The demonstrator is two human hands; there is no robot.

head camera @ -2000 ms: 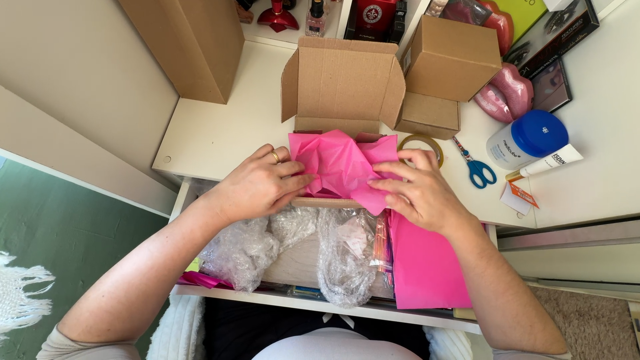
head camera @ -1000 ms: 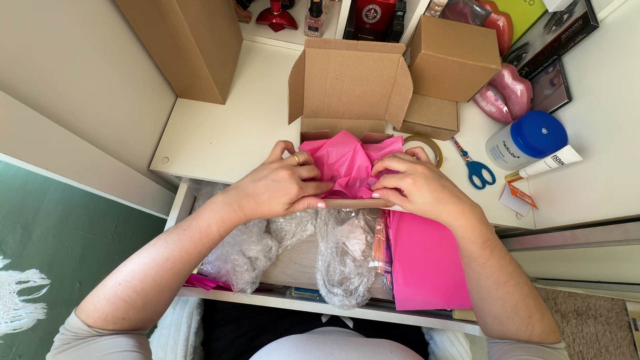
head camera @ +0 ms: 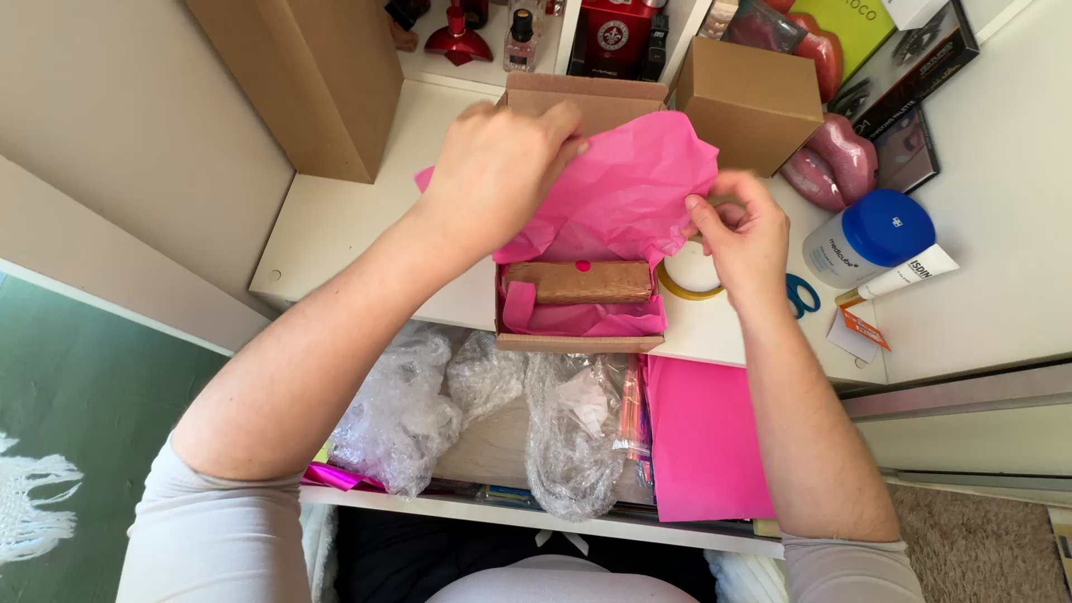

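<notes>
An uncovered cardboard mailer box (head camera: 578,342) sits at the desk's front edge, its lid raised at the back. Inside it a brown paper-wrapped parcel (head camera: 553,282) with a round pink sticker lies on pink tissue. One big sheet of pink tissue paper (head camera: 615,188) is lifted above the parcel, in front of the lid. My right hand (head camera: 737,230) pinches the sheet's right edge between thumb and fingers. Over its upper left part is my left hand (head camera: 507,167), slightly blurred, fingers curled; whether it grips the tissue is hidden.
An open drawer holds bubble wrap (head camera: 402,419) and pink sheets (head camera: 708,444). Right of the box are a tape roll (head camera: 691,272), blue-handled scissors (head camera: 802,297), a blue-lidded jar (head camera: 867,234) and a white tube (head camera: 909,272). Behind stand a closed carton (head camera: 748,105) and a tall carton (head camera: 318,84).
Both hands have risen from the box, the left towards its lid. The tissue, bunched inside before, is now raised and spread, and the wrapped parcel shows.
</notes>
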